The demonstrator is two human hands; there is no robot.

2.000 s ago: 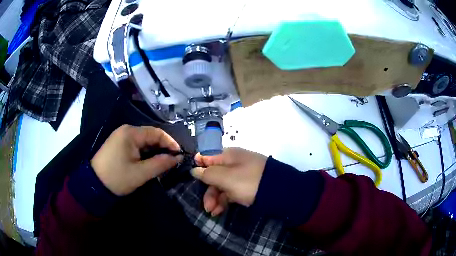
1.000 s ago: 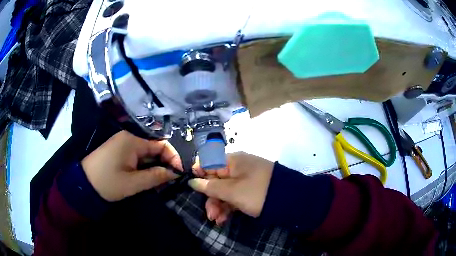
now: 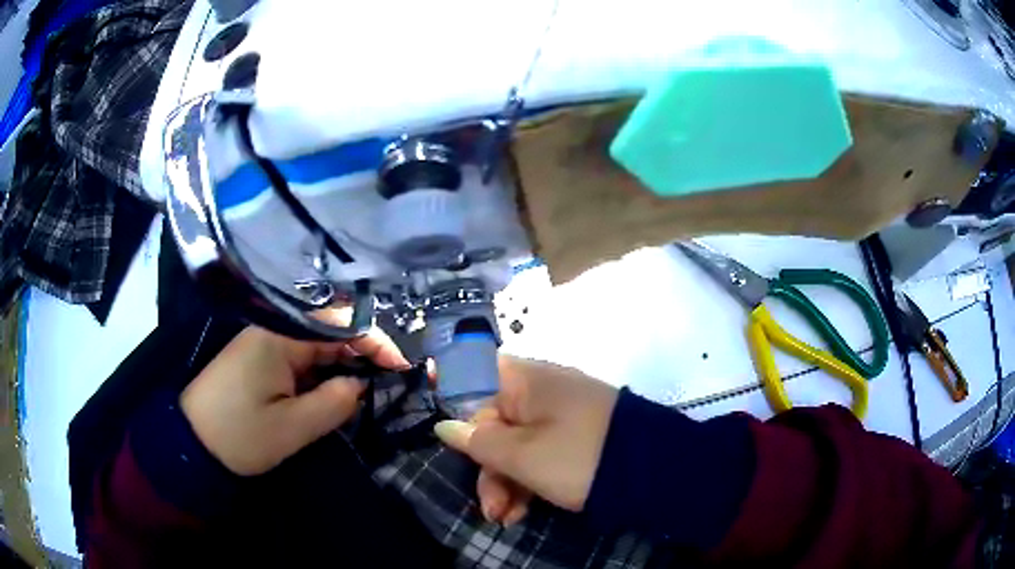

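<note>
My left hand (image 3: 267, 389) pinches the edge of the black fabric (image 3: 145, 378) just left of the needle area. My right hand (image 3: 534, 439) holds the edge of the plaid fabric (image 3: 445, 489), its fingers partly behind the grey knob-like attachment (image 3: 465, 361). Black and plaid cloth meet in a small fold between my fingertips. The white sewing machine head (image 3: 367, 67) hangs over the fingertips and hides the needle and presser foot.
Brown cardboard (image 3: 579, 211) with a mint-green six-sided piece (image 3: 735, 128) lies along the machine arm. Green-and-yellow-handled shears (image 3: 768, 291) and small orange-handled snips (image 3: 933, 347) lie at right. More plaid cloth (image 3: 111, 100) is heaped at upper left.
The view has shifted closer over the machine head. Both hands still hold cloth; my left fingertips have parted a little from my right ones, and more plaid shows between them.
</note>
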